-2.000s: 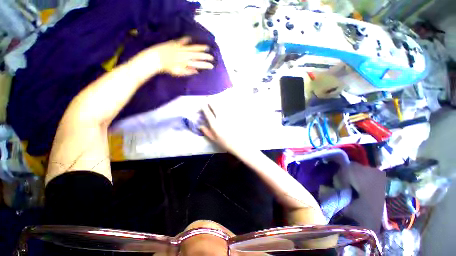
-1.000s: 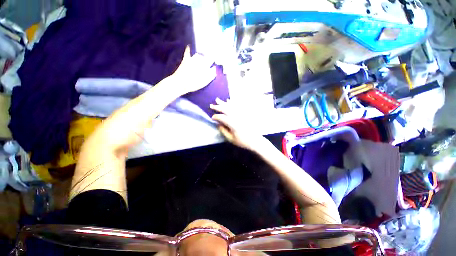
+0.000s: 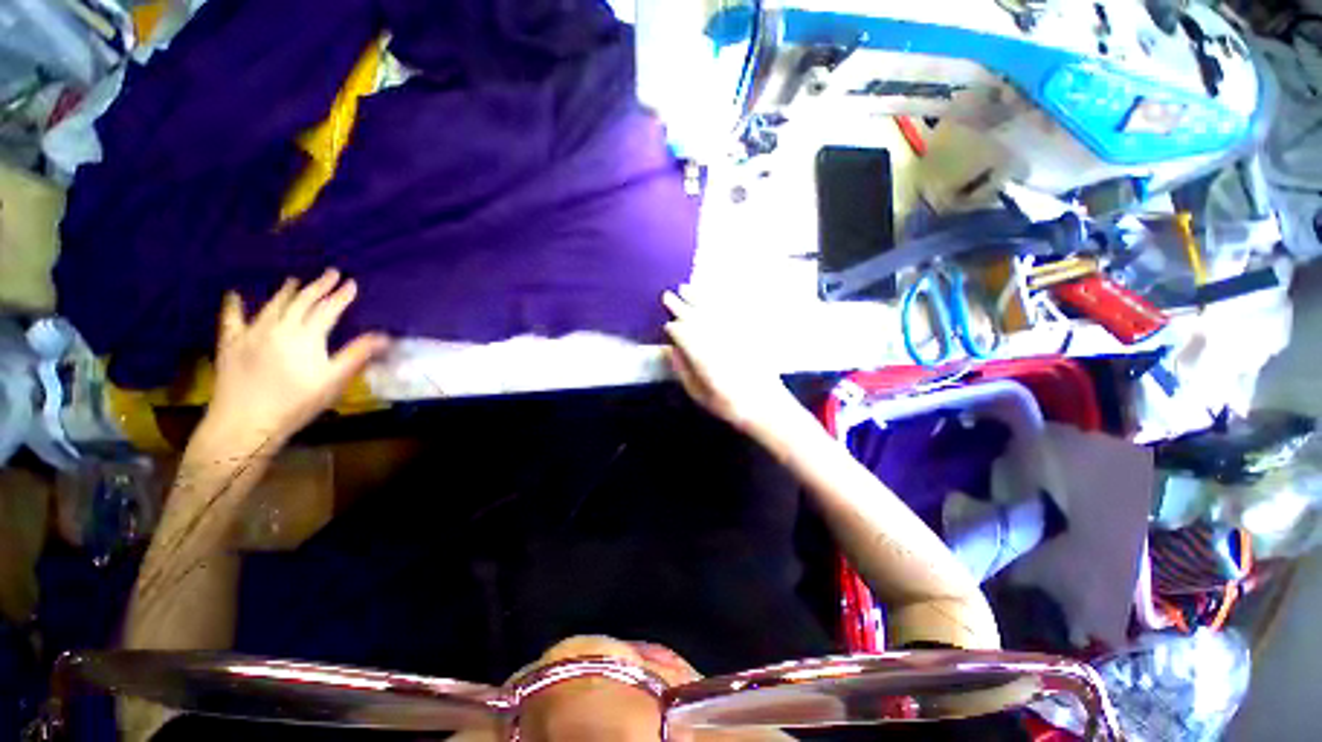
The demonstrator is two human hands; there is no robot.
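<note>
The dark purple garment (image 3: 493, 232) lies spread over the left of the white table, its right edge by the needle area of the sewing machine (image 3: 957, 58). My left hand (image 3: 290, 348) lies with fingers spread on the garment's lower left part, near the table's front edge. My right hand (image 3: 711, 355) is at the garment's lower right corner, fingertips at the cloth edge; whether they pinch it cannot be told. Yellow cloth (image 3: 331, 138) shows through a gap in the purple cloth. The pale lilac-grey piece is not visible.
Right of the needle lie a black phone (image 3: 855, 218), dark strips (image 3: 957, 239), blue-handled scissors (image 3: 950, 316) and a red tool (image 3: 1109, 307). A red-rimmed basket (image 3: 1073, 389) with purple and grey pieces stands below the table's right front. The table's front edge (image 3: 522, 380) runs before me.
My left hand has moved from near the needle to the lower left of the garment. The purple cloth now covers where the pale folded piece lay. My right hand has shifted slightly right.
</note>
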